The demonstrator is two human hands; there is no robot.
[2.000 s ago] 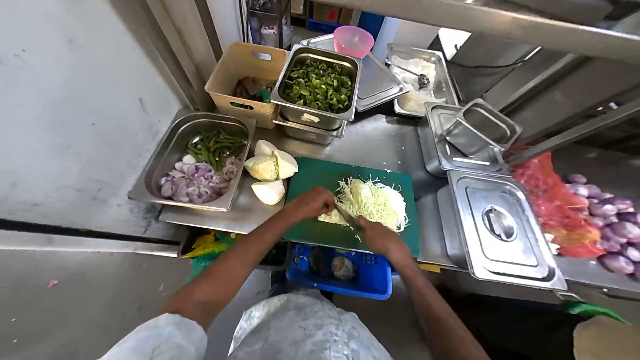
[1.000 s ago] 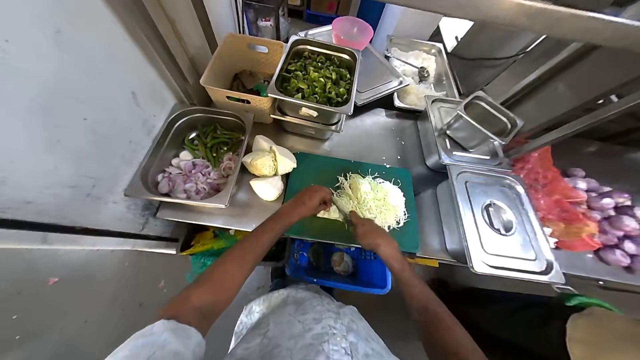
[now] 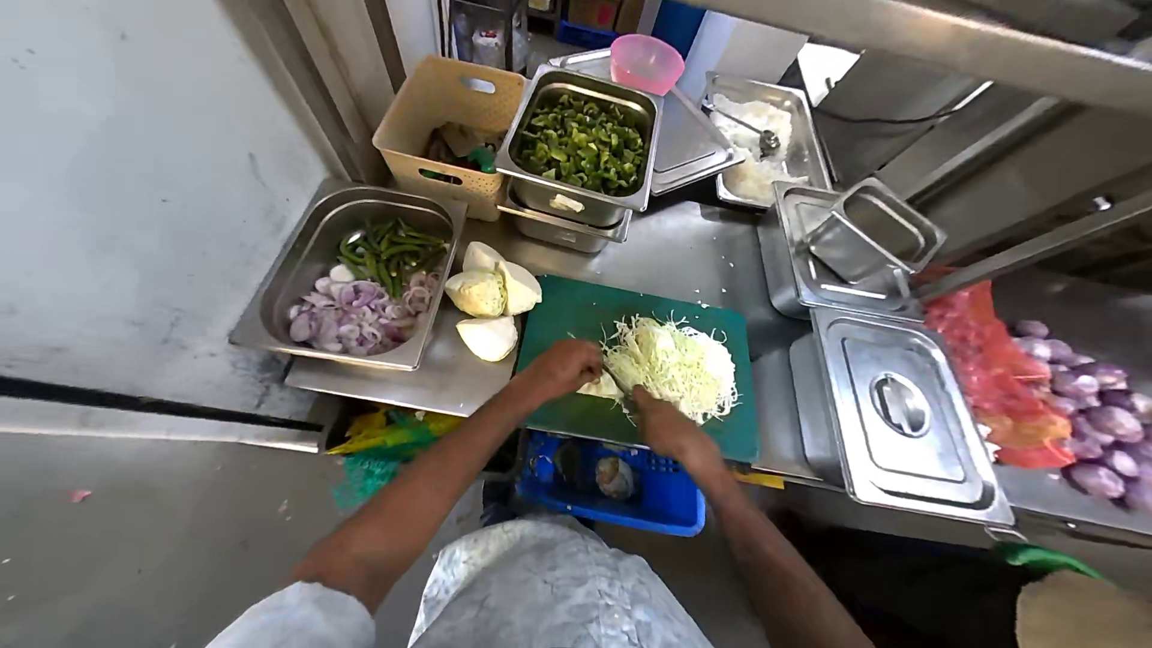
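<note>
On a green cutting board (image 3: 576, 310), my left hand (image 3: 569, 364) grips a small piece of cabbage (image 3: 601, 387), fingers bent at its edge. My right hand (image 3: 668, 423) is closed on the handle of a knife (image 3: 621, 380), whose blade lies against that piece; the handle is hidden in my fist. Shredded cabbage (image 3: 679, 364) forms a heap just right of the blade. Left of the board, several cabbage wedges (image 3: 488, 338) rest on the steel table. Beyond them a steel pan (image 3: 270, 310) holds sliced onions (image 3: 355, 315) and green chillies (image 3: 391, 252).
Behind the board stand a pan of chopped green peppers (image 3: 583, 144) and a beige basket (image 3: 396, 144). Lidded steel containers (image 3: 900, 450) flank its right side, with onions (image 3: 1111, 423) in a red net farther right. A blue crate (image 3: 666, 517) sits below the front edge.
Both hands stay at the left side of the shredded heap, with only small shifts. The piece of cabbage and the knife remain held.
</note>
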